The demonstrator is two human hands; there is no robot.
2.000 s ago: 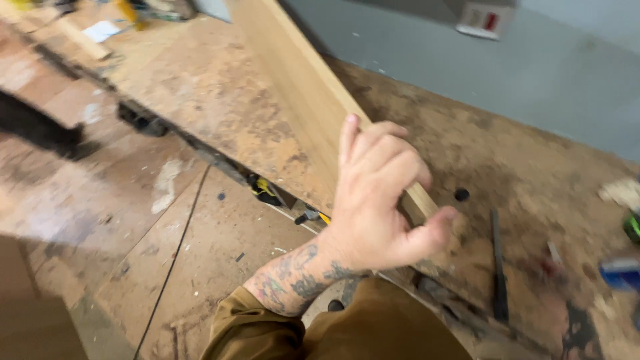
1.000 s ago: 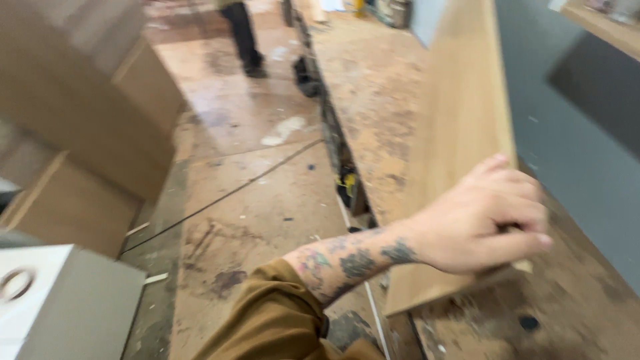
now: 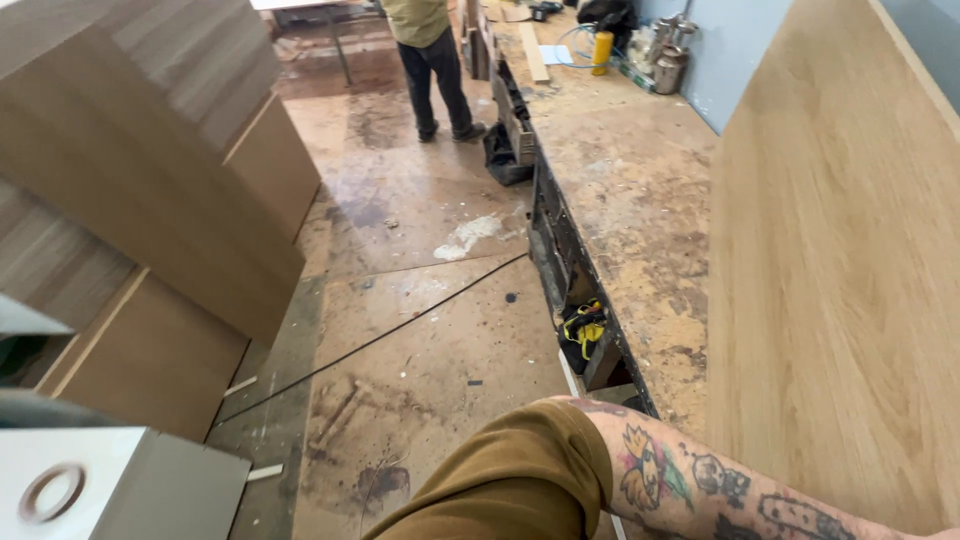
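Observation:
From the bottom centre my tattooed left forearm, in a brown sleeve [image 3: 517, 465], reaches to the lower right corner. Only its wrist end shows there; the left hand's fingers lie beyond the frame, so their contact with anything is hidden. Just above the forearm, a large light wood-grain panel [image 3: 817, 285] stands tilted on a worn chipboard workbench [image 3: 637, 195], close to the blue-grey wall. My right hand is out of view.
A yellow bottle [image 3: 601, 52], a wood strip [image 3: 533, 52] and metal canisters [image 3: 669, 69] stand or lie at the bench's far end. A person [image 3: 433, 60] stands beyond. Wood-grain panels [image 3: 150, 165] and a white cabinet box [image 3: 82, 480] occupy the left. A black cable [image 3: 375, 337] crosses the floor.
The view has swung left and up along the bench. My left hand, earlier on the panel's edge, has passed out of the frame at the lower right.

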